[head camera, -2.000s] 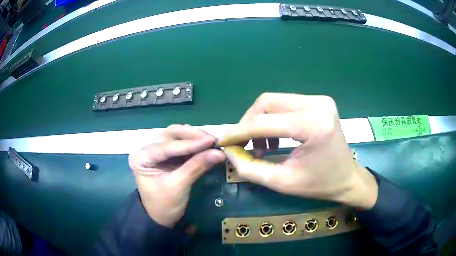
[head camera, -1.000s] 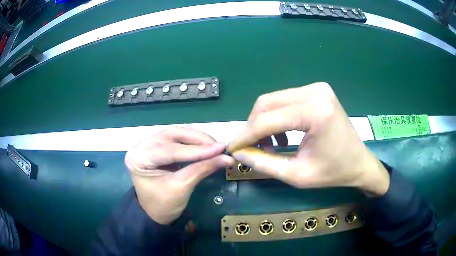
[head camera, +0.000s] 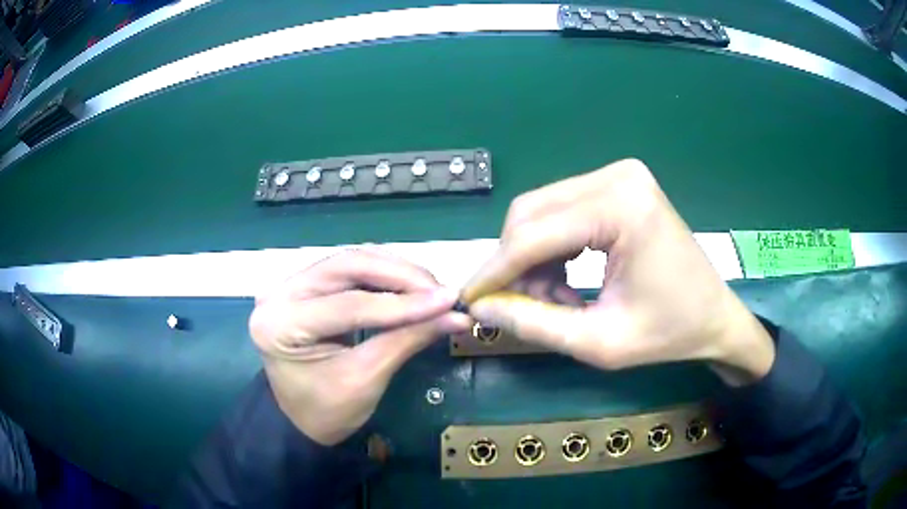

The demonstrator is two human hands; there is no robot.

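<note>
My left hand and my right hand meet fingertip to fingertip above the bench, pinching a tiny dark part that is mostly hidden by the fingers. Yellowish coverings show on my right thumb and index fingertips. A brass-coloured fixture plate lies under my right hand, largely covered by it. A second brass-coloured plate with six round holes lies nearer me. A small round component lies loose on the mat left of it, and another small silvery component lies farther left.
A dark fixture base with six silvery pieces lies on the green belt. Another sits on the far rail. A small dark bar lies at the left bench edge, stacked dark fixtures at far left. A green label is on the near white rail.
The dark fixture base on the belt has moved to the right. My hands have shifted slightly right and stay pinched together.
</note>
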